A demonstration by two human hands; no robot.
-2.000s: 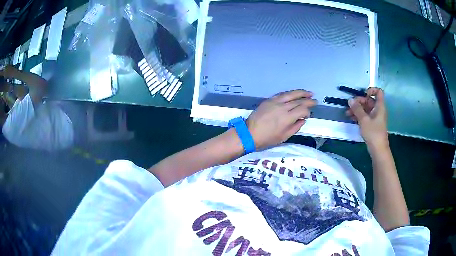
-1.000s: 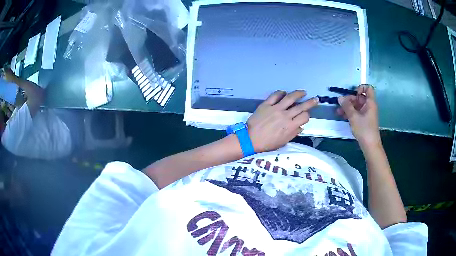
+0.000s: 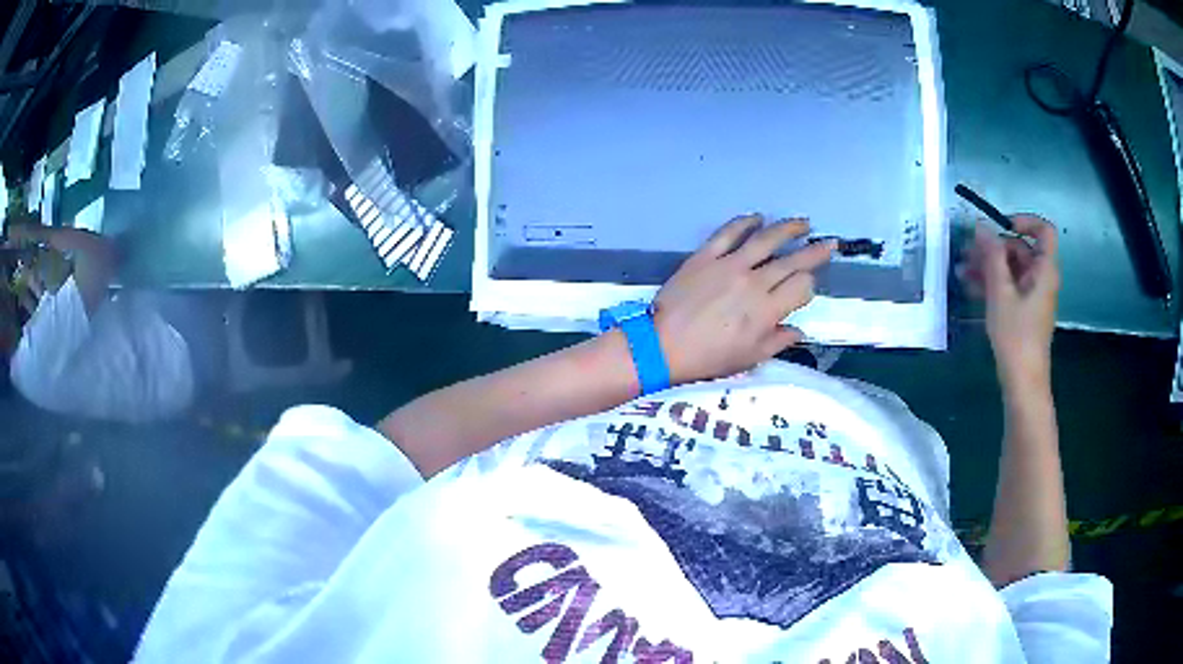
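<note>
A grey panel (image 3: 623, 156) with a fine vent pattern lies in a white foam border (image 3: 928, 143). A black strip (image 3: 859, 247) lies on the panel near its lower right corner. My left hand (image 3: 742, 296) rests on the panel's lower edge, fingers apart, fingertips at the strip's left end; it holds nothing that shows. My right hand (image 3: 1018, 266) is off the panel to the right, over the bench, with a dark stick-like tool (image 3: 983, 205) between its fingers. The tool's tip points up and left.
Clear plastic bags (image 3: 279, 117) and a black strip sheet with white tabs (image 3: 402, 234) lie left of the panel. A corded black tool (image 3: 1129, 195) lies at the right. Pale strips (image 3: 132, 119) lie far left, near another person's arm (image 3: 78, 253).
My right hand has moved right, off the panel, with the dark tool. The black strip now lies free of it on the panel. My left hand has stayed nearly in place.
</note>
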